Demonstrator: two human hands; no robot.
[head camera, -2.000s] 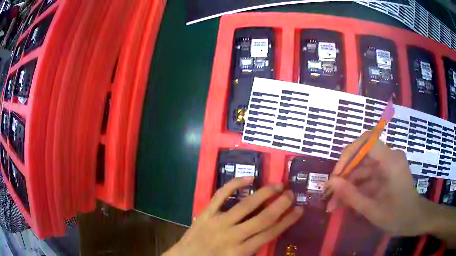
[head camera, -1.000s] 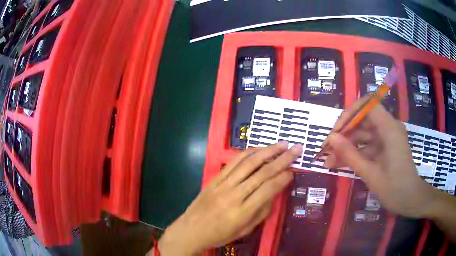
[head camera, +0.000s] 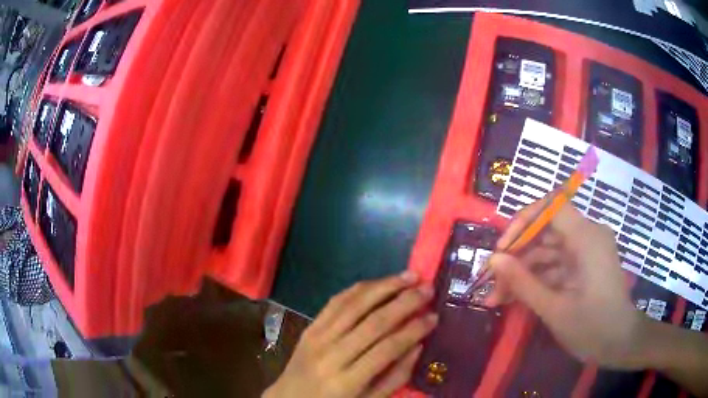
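Observation:
My right hand (head camera: 570, 280) holds a thin orange tool (head camera: 543, 218) with a pinkish-purple top end. Its dark tip is over the white label and contacts of a black phone housing (head camera: 458, 342) in the front-left pocket of the red foam tray (head camera: 442, 202). My left hand (head camera: 353, 342) lies at the tray's left edge beside that housing, fingers spread, holding nothing visible. A white sheet with rows of short black bars (head camera: 621, 202) lies across the tray, partly behind my right hand. Whether the tip carries a piece is too small to tell.
Thick stacked red foam trays (head camera: 178, 155) stand at left, with phones in their pockets. The shiny green surface (head camera: 357, 155) shows between stack and tray. Beyond the tray lie a dark sheet with a white edge (head camera: 543, 13) and another barred sheet (head camera: 687, 58).
The view has shifted, so tray and sheet sit further right. The tool tip has moved from the barred sheet to the front-left housing. My left hand has left the sheet for the tray's edge.

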